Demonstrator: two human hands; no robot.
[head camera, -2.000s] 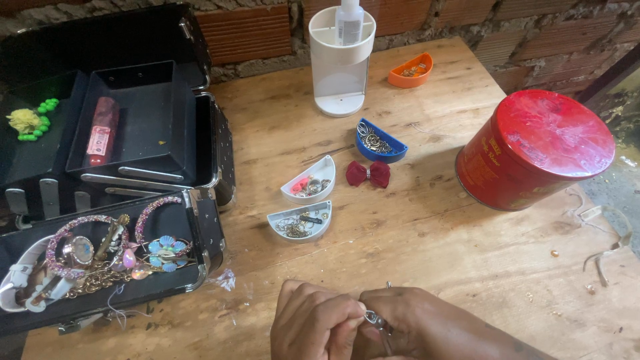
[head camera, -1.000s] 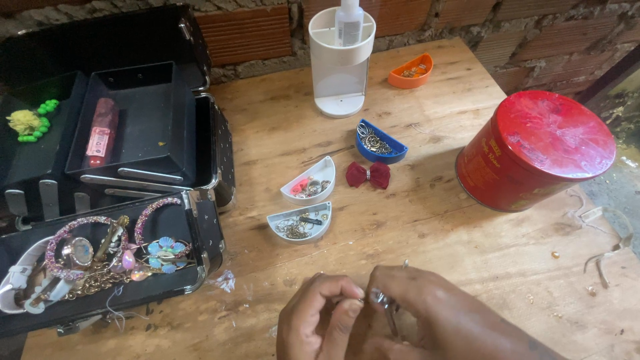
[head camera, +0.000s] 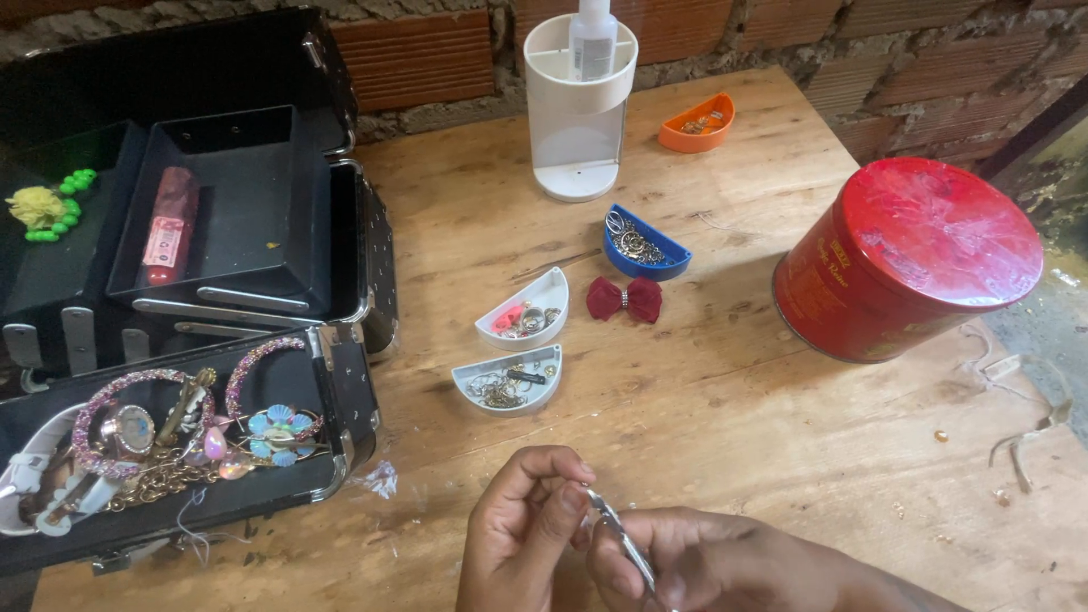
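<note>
My right hand (head camera: 680, 552) grips a slim metal tool (head camera: 625, 540), which looks like small pliers or tweezers. Its tip meets the thumb and forefinger of my left hand (head camera: 531, 518), which pinch something tiny; what it is cannot be told. Beyond the hands sit a pale grey half-round tray (head camera: 531, 399) with chain and metal findings, and a white half-round tray (head camera: 552, 285) with pink and metal pieces. A dark red bow (head camera: 625, 300) lies beside a blue half-round tray (head camera: 676, 265) of metal rings.
At left stands an open black jewellery case (head camera: 361, 408) holding bracelets, a watch (head camera: 129, 429) and a red tube (head camera: 170, 225). A white holder (head camera: 582, 127) with a bottle (head camera: 592, 47), an orange tray (head camera: 693, 140), a red tin (head camera: 858, 280) and a cord (head camera: 1054, 412) are also on the wooden table.
The metal tool in my right hand now points up and left toward my left fingertips, with more of its length in view. Both hands have shifted slightly.
</note>
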